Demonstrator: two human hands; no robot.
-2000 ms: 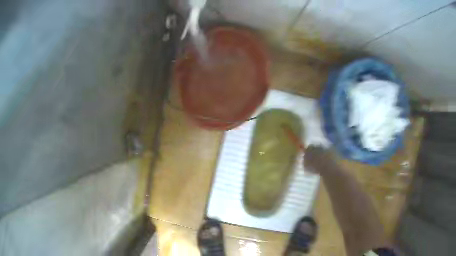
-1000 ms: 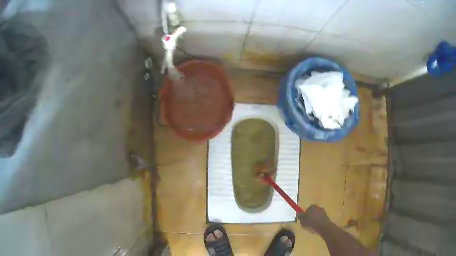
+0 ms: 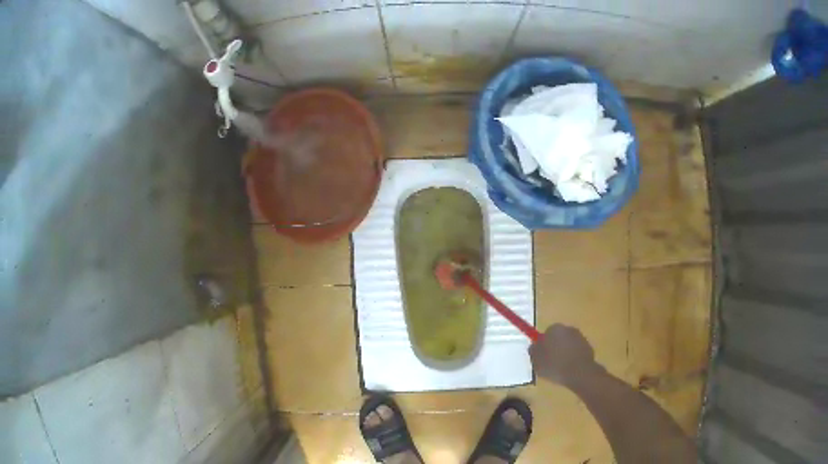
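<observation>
My right hand comes in from the lower right, bare, and is closed around the end of the toilet brush's red handle. The toilet brush slants up and left, and its reddish head lies in the oval bowl, right of the bowl's middle. The squat toilet is a white rectangle in the floor with ribbed foot rests and a yellow-brown bowl. My left hand is not in view.
A red-orange water basin stands at the upper left under a white tap running water. A blue-lined waste paper bin heaped with white paper stands upper right. Ribbed panel at right, ledge at left. My sandalled feet stand below the toilet.
The brush head has moved from the bowl's upper end to its right middle part. My right hand has moved down beside the toilet's lower right, still on the handle. The camera view has shifted.
</observation>
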